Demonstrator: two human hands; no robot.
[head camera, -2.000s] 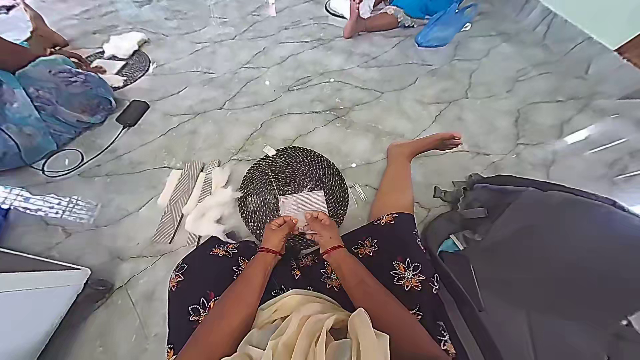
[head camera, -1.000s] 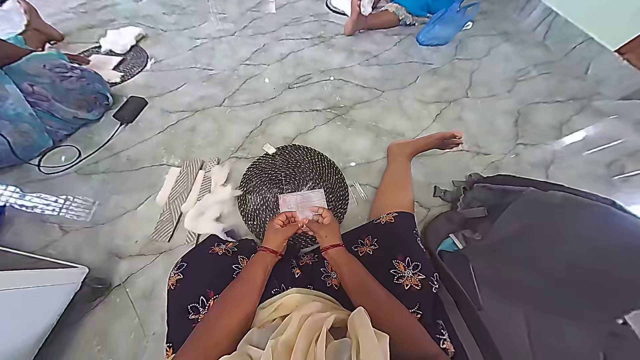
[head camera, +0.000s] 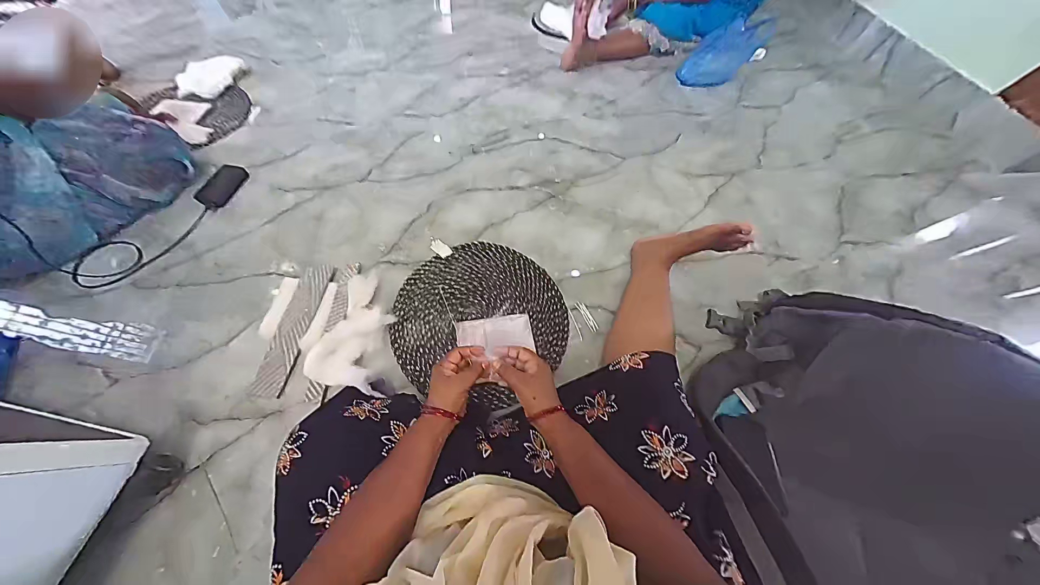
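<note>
Between both hands is a thin, whitish rectangular sheet (head camera: 505, 331), paper or cloth, held over a round black-and-white woven mat (head camera: 487, 280). My left hand (head camera: 457, 375) pinches its near left edge, and my right hand (head camera: 522, 372) pinches the near edge just beside it. The fingertips of the two hands almost meet. A thin stick lies on the mat's left part, and a small pale piece (head camera: 440, 247) sits at its far rim. Left of the mat are striped strips (head camera: 297, 333) and white cotton wool (head camera: 345, 349). Several thin sticks (head camera: 585, 318) lie right of the mat.
A dark grey backpack (head camera: 886, 422) lies at the right, a white box (head camera: 65, 463) at the lower left. Farther left a person sits near a black device (head camera: 221, 187) with a cable and another woven mat (head camera: 231, 114). Another person's leg and a blue plastic bag (head camera: 719, 57) are at the top.
The sheet's outline has changed between my hands: it looked squarer two seconds ago, then flatter, and stands somewhat taller now. Both hands remain over the near part of the mat.
</note>
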